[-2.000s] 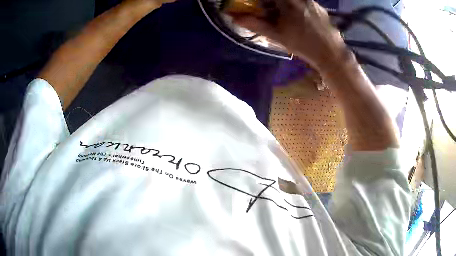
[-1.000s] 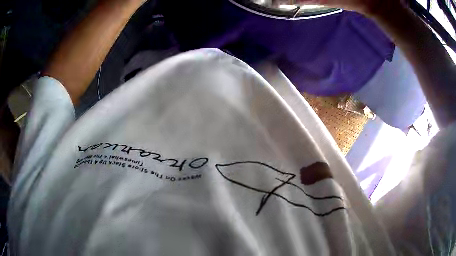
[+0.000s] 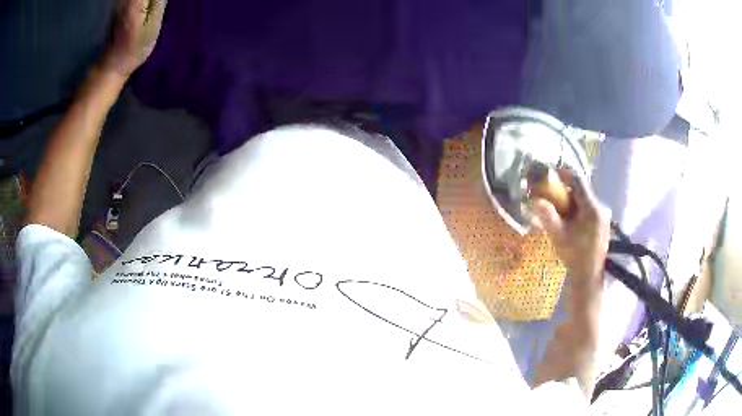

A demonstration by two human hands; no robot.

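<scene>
The dark purple garment [image 3: 350, 57] lies spread over the ironing board in front of me. The steam iron [image 3: 521, 138], silver with a brown handle, is over the dotted yellow rest pad [image 3: 488, 268] at the right. My right hand [image 3: 573, 215] is closed round its handle. Whether the iron touches the pad cannot be told. My left hand [image 3: 138, 36] is at the upper left, by the garment's left side, partly cut off by the top edge; its fingers are not clearly seen.
The rounded grey-blue board end [image 3: 610, 73] shows at the upper right. Black hoses and cables [image 3: 651, 301] trail from the iron at the lower right. A small object with a thin wire [image 3: 114, 210] is below the board at the left. Bright light fills the right side.
The iron has come from the top of the view, over the garment, to the rest pad at the right with my right hand. My left hand has come into view at the upper left.
</scene>
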